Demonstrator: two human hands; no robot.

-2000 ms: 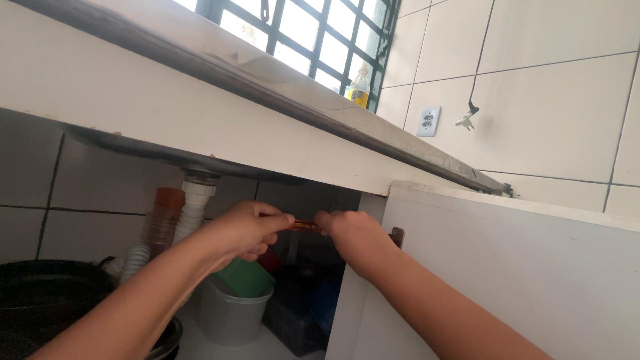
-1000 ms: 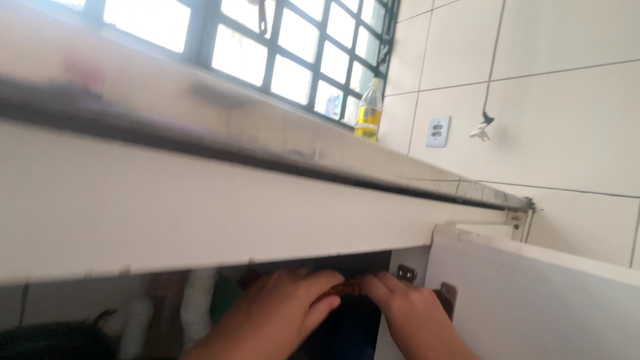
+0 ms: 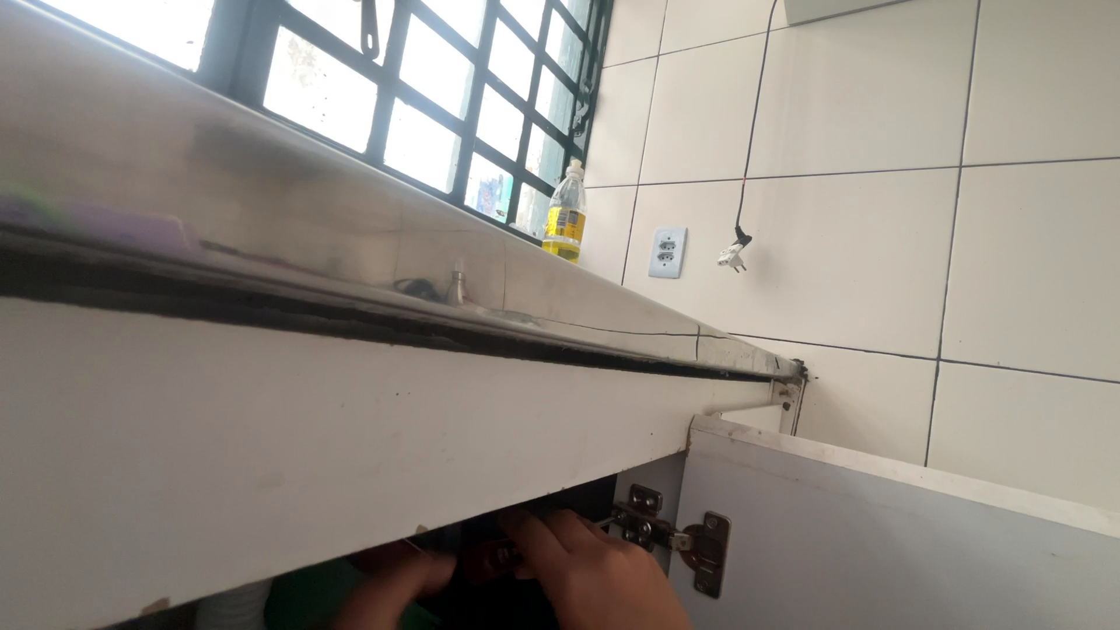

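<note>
Under the front rail, my right hand (image 3: pixel 604 569) is closed round a dark red tool handle (image 3: pixel 486 560), most of it hidden in shadow. A thin metal shaft (image 3: pixel 605 522), likely a screwdriver's, shows past its fingers and reaches the metal cabinet hinge (image 3: pixel 646 523). This hinge joins the cabinet's side panel to the white door (image 3: pixel 875 534), which stands open. My left hand (image 3: pixel 398 582) is blurred, just left of the red handle; whether it touches or holds anything is unclear.
The white front rail (image 3: pixel 332 437) and countertop edge (image 3: pixel 525 337) run above my hands. A bottle of yellow liquid (image 3: pixel 565 214) stands by the barred window. A socket (image 3: pixel 668 253) and a hanging plug (image 3: pixel 733 252) are on the tiled wall. A green container (image 3: pixel 306 599) is inside the cabinet.
My hands, earlier together around a small reddish-orange thing, are now apart, the right one beside the door hinge. The view has shifted closer to the countertop.
</note>
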